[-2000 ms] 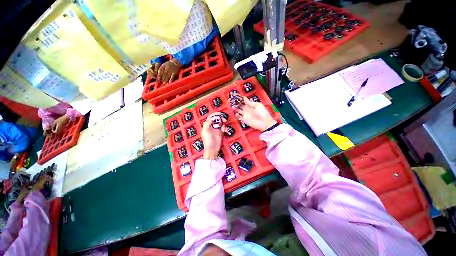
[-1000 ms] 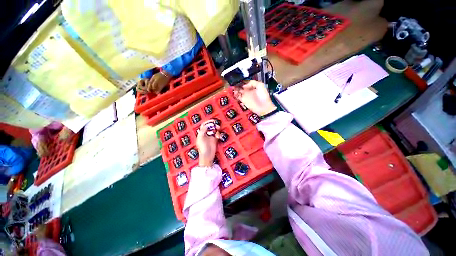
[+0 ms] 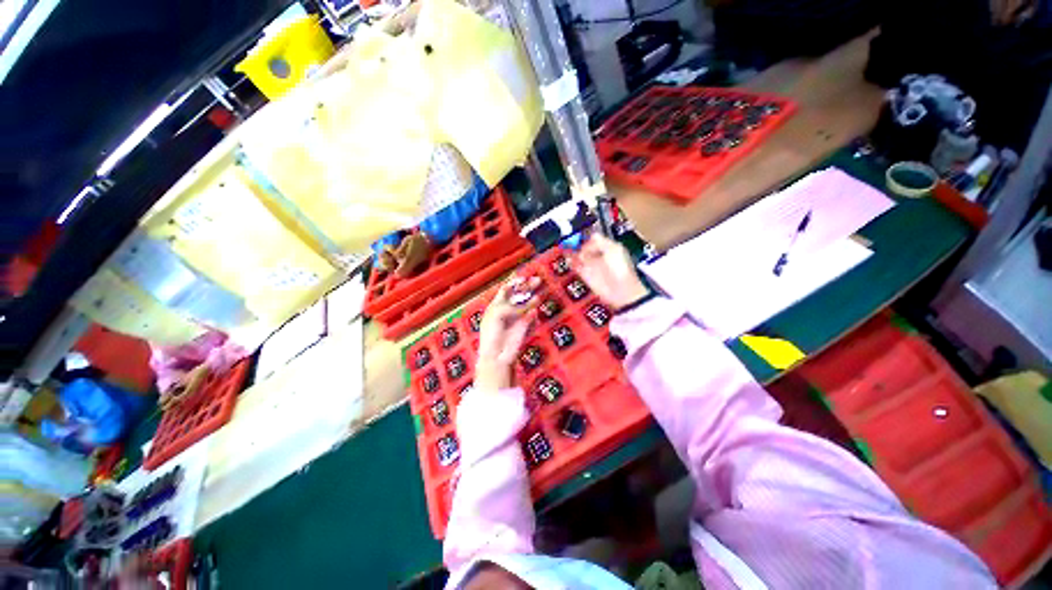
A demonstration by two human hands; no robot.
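The red compartment tray [image 3: 600,398] lies before me with small black units in many pockets. My left hand [image 3: 503,332] is over its middle, with a small pale-and-dark unit [image 3: 523,292] held at the fingertips. My right hand [image 3: 610,272] is at the tray's upper right corner, its fingertips beside the black-and-white post-mounted device [image 3: 565,221]. A small blue spot shows at those fingertips; I cannot tell whether the hand holds anything.
The silver post [image 3: 562,104] rises behind the tray. Stacked red trays [image 3: 456,277], with another person's hands, stand behind left. White record sheets [image 3: 721,271] and a pen [image 3: 793,243] lie right. A filled red tray [image 3: 652,173] is far back. Yellow sheets [image 3: 335,150] hang above.
The view has tilted up and shifted. My right hand has moved from over the tray to the device at its corner. My left hand still holds its unit.
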